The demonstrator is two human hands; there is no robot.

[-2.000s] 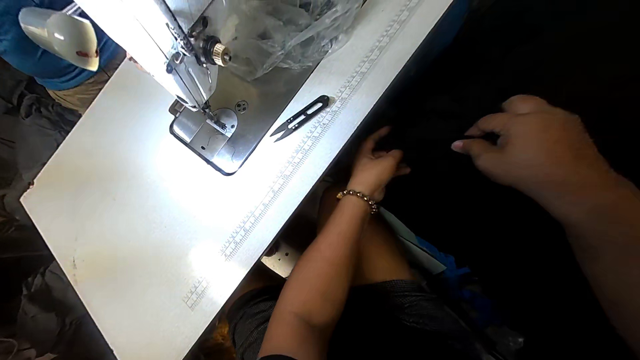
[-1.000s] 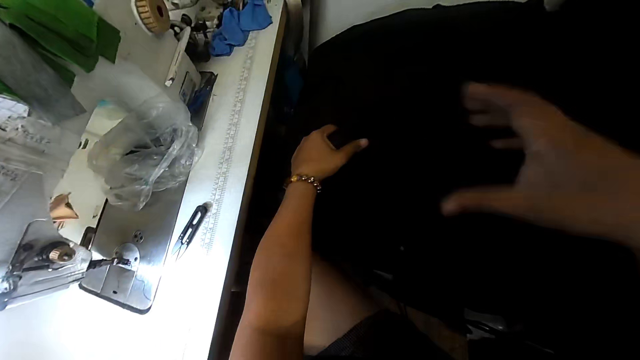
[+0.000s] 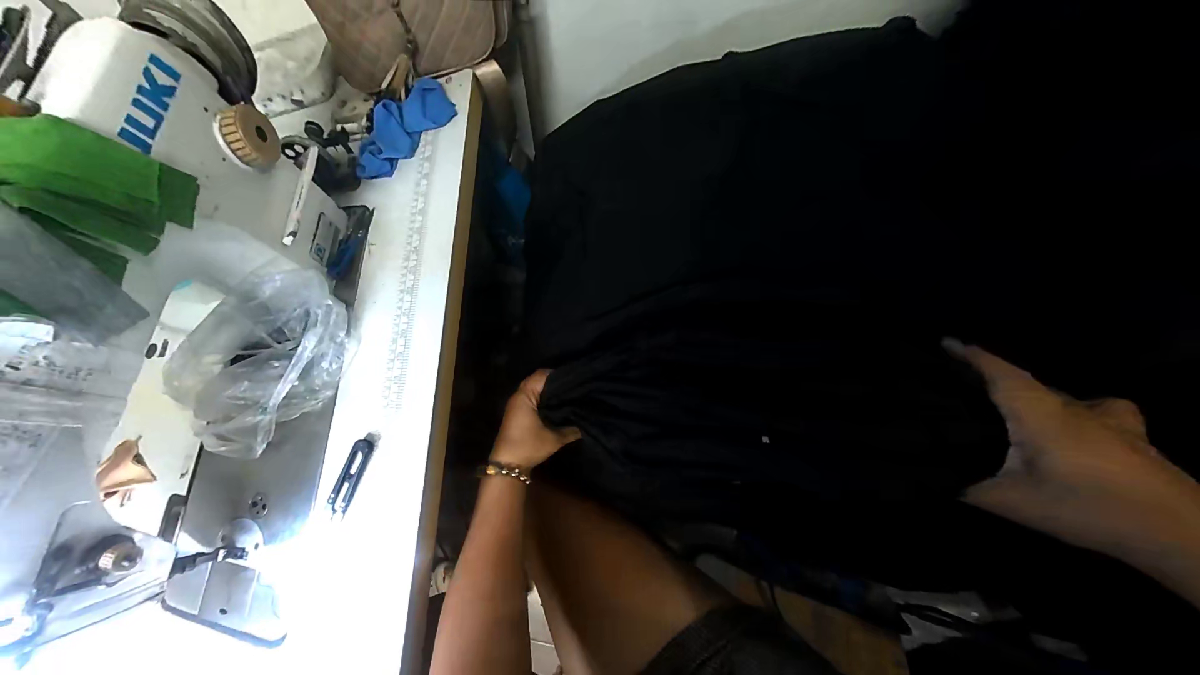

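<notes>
A large piece of black fabric fills the right side of the head view. Its near left edge is bunched in my left hand, which wears a beaded bracelet and grips beside the table edge. At the right, my right hand lies against the same fabric, thumb spread from the palm; the other fingers are partly hidden, so its grip is unclear. Left of my left hand, black thread snips lie on the sewing table.
A Juki sewing machine stands on the left, its needle area lit. A clear plastic bag, green cloth and blue cloth lie on or around it. A quilted bag sits behind the table's far end.
My left hand was spread on the black fabric a second ago and now has a fold of it bunched in its grasp. The view has swung right since the earliest frame.
</notes>
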